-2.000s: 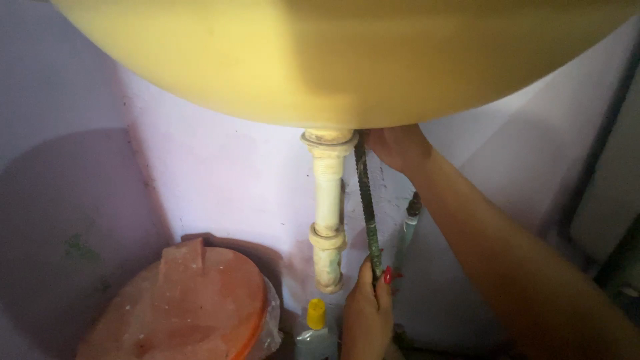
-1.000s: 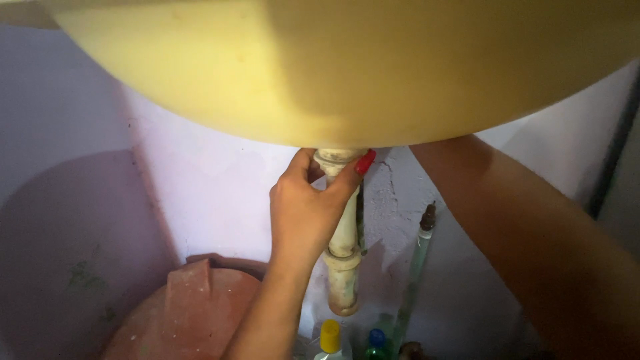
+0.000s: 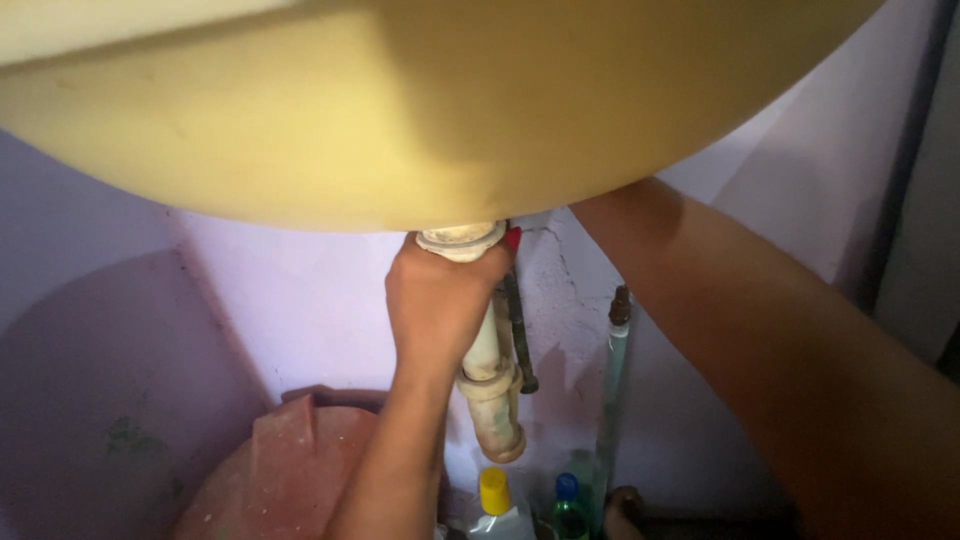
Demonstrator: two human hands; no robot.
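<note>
Under a yellow washbasin (image 3: 300, 142) hangs a whitish plastic drain pipe (image 3: 482, 349) with a ring nut (image 3: 460, 241) at its top. My left hand (image 3: 442, 292) is wrapped round the pipe just below that nut, a red thumbnail showing on the right side. Behind the pipe, a dark flexible hose (image 3: 519, 322) hangs down with its lower end loose. From the right my right forearm reaches up behind the basin, which hides my right hand. A pale supply pipe (image 3: 613, 382) with a brown threaded fitting (image 3: 620, 306) stands against the wall.
A reddish lidded container (image 3: 300, 465) stands at the lower left. Below the drain pipe are a bottle with a yellow cap (image 3: 494, 491) and a green bottle with a blue cap (image 3: 567, 487). The purple wall (image 3: 300, 300) is cracked behind the hose.
My left hand has gone from the hose's lower end up to the top of the drain pipe. My right hand, visible beside the pipe top two seconds ago, is now hidden behind the basin.
</note>
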